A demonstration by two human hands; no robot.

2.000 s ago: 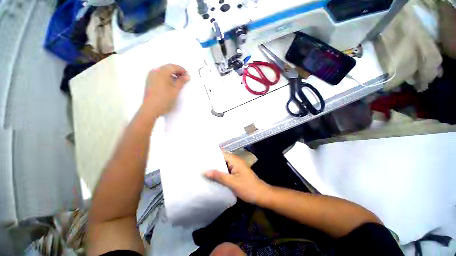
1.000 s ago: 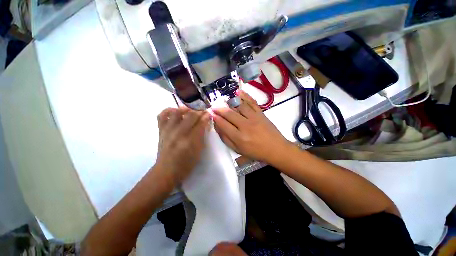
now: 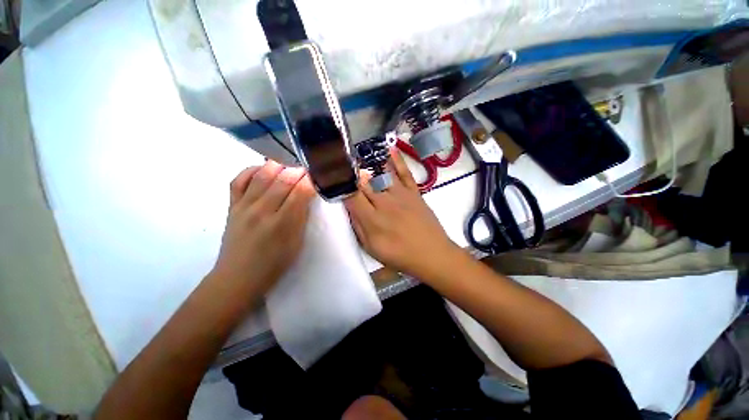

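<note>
A white panel (image 3: pixel 323 283) lies under the needle area of the white sewing machine (image 3: pixel 394 41), with its near end hanging over the table's front edge. My left hand (image 3: pixel 267 225) presses flat on the panel's left side, fingertips beside the machine's metal lever guard. My right hand (image 3: pixel 402 225) rests at the panel's right edge, fingertips close to the presser foot area (image 3: pixel 376 160). The needle and the fabric edge beneath it are hidden behind the machine parts and my fingers.
Red-handled snips (image 3: pixel 444 152) and black-handled shears (image 3: pixel 505 209) lie right of my right hand. A black smartphone (image 3: pixel 558 135) with a white cable is beyond them. A beige panel (image 3: pixel 41 246) lies at far left. White and beige cut pieces (image 3: pixel 641 320) lie at lower right.
The view has moved closer to the machine. Both hands went from spreading the panel to the needle area. Since one second ago, the panel's hanging end has shortened and my left hand sits further left.
</note>
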